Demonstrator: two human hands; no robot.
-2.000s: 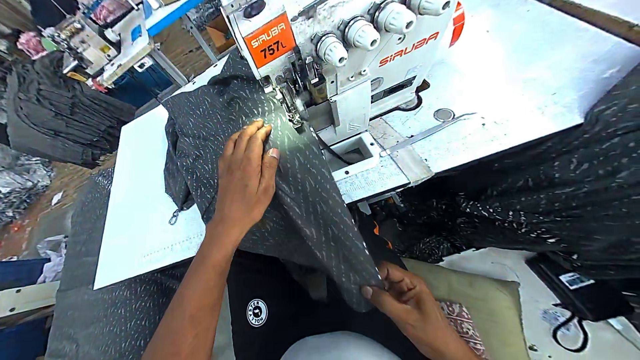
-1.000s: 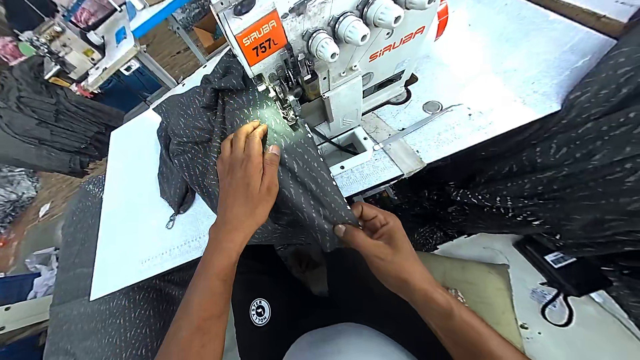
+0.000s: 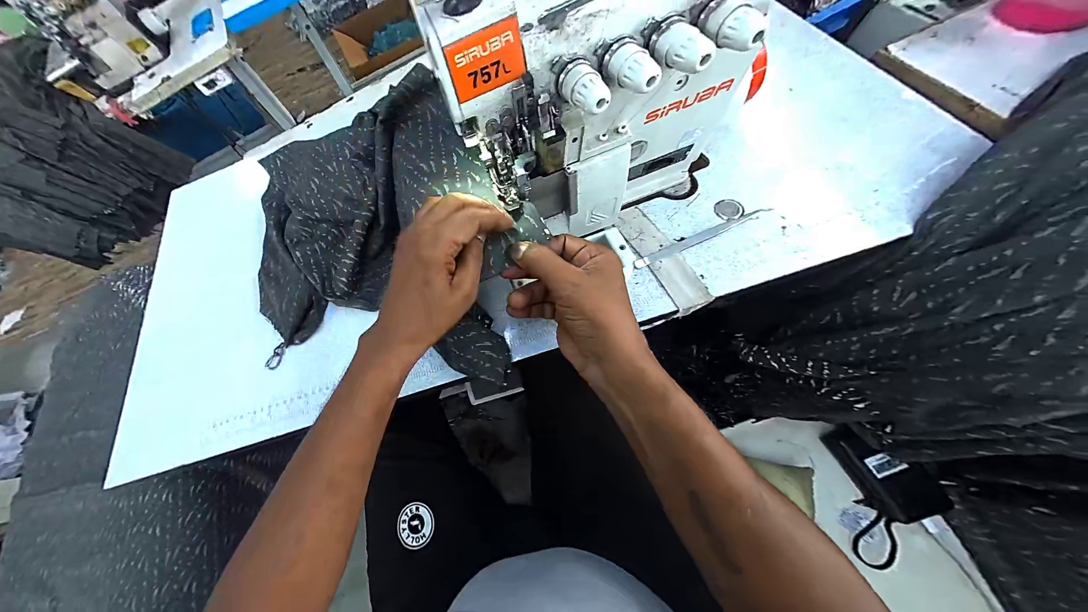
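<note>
A dark grey patterned fabric piece (image 3: pixel 340 204) lies bunched on the white table of a Siruba overlock sewing machine (image 3: pixel 595 102), its edge at the lit presser foot (image 3: pixel 507 183). My left hand (image 3: pixel 442 263) has its fingertips on the fabric just in front of the foot. Close beside it, my right hand (image 3: pixel 578 289) pinches the fabric edge between thumb and fingers. A short end of fabric (image 3: pixel 478 348) hangs below the hands at the table's front edge. A small metal zipper pull (image 3: pixel 275 355) sticks out at the fabric's lower left corner.
More patterned fabric hangs in a large heap (image 3: pixel 960 289) at the right and in a pile (image 3: pixel 68 161) at the far left. Thread tension knobs (image 3: pixel 633 66) top the machine. A thin metal strip (image 3: pixel 705 238) lies on the table (image 3: pixel 816 153). A black pouch (image 3: pixel 888 476) rests low right.
My right hand has moved up and left along the fabric edge to the presser foot, beside my left hand. The fabric that stretched toward my lap has moved up to the machine.
</note>
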